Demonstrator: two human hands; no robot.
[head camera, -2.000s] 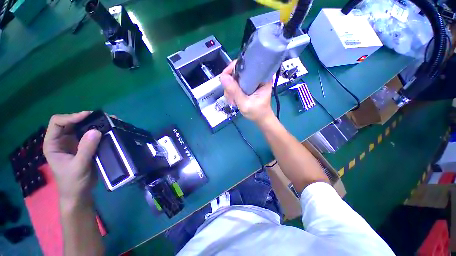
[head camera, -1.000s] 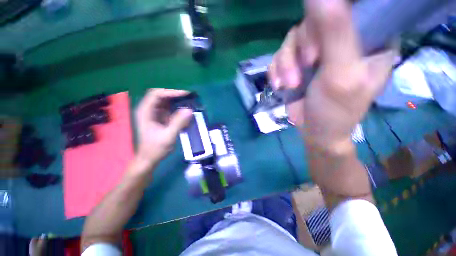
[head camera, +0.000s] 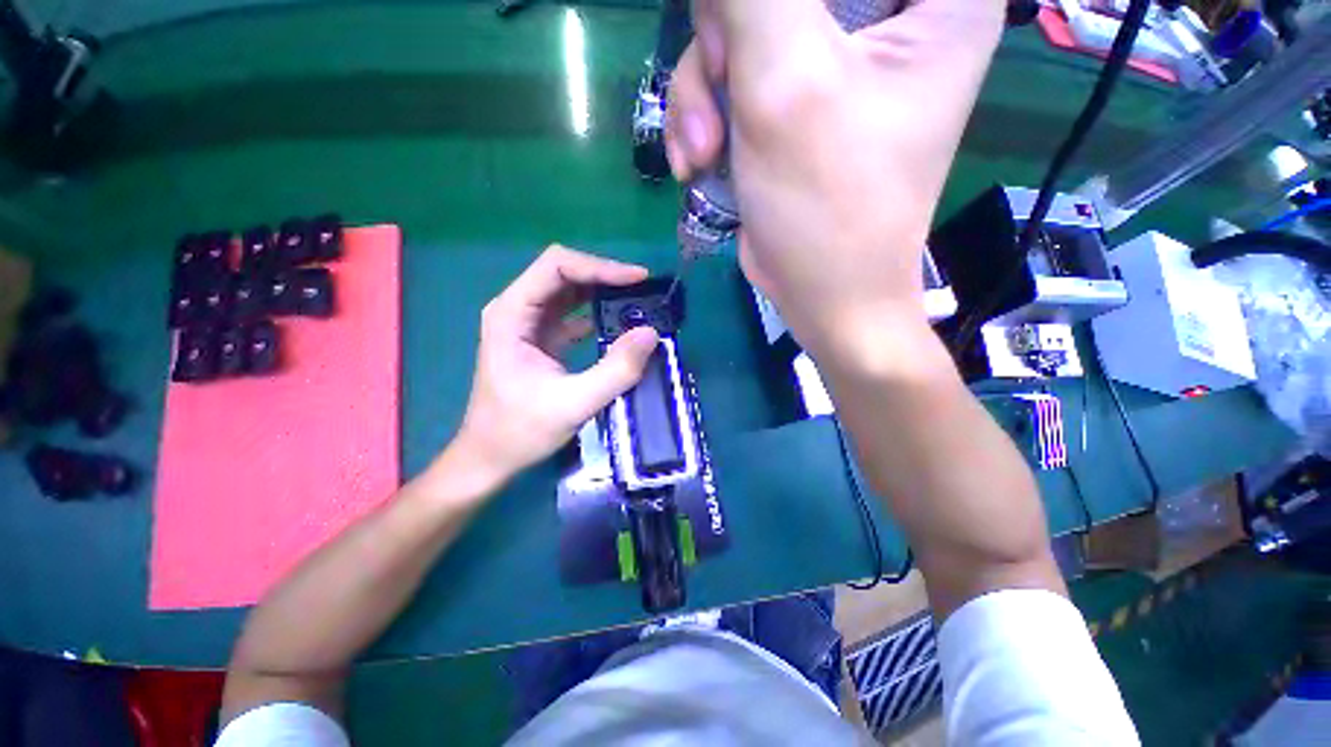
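A black handheld unit with a pale-framed dark window lies on a dark flat fixture with lime-green pads. My left hand grips a black end cap at the unit's far end, thumb on the near side and fingers behind. My right hand holds the electric screwdriver, whose bit points down at the cap's right side. Most of the driver's body is hidden by my hand. Whether the bit touches a screw cannot be told.
A pink foam mat with rows of black caps is at left, a dark pile of parts beyond it. Screw feeders, a striped strip and a white box stand at right. Another unit is at the back.
The screwdriver has come from over the feeders to the cap at the unit's far end. The unit now sits straighter along the fixture, with my left hand still at the cap. The view has shifted.
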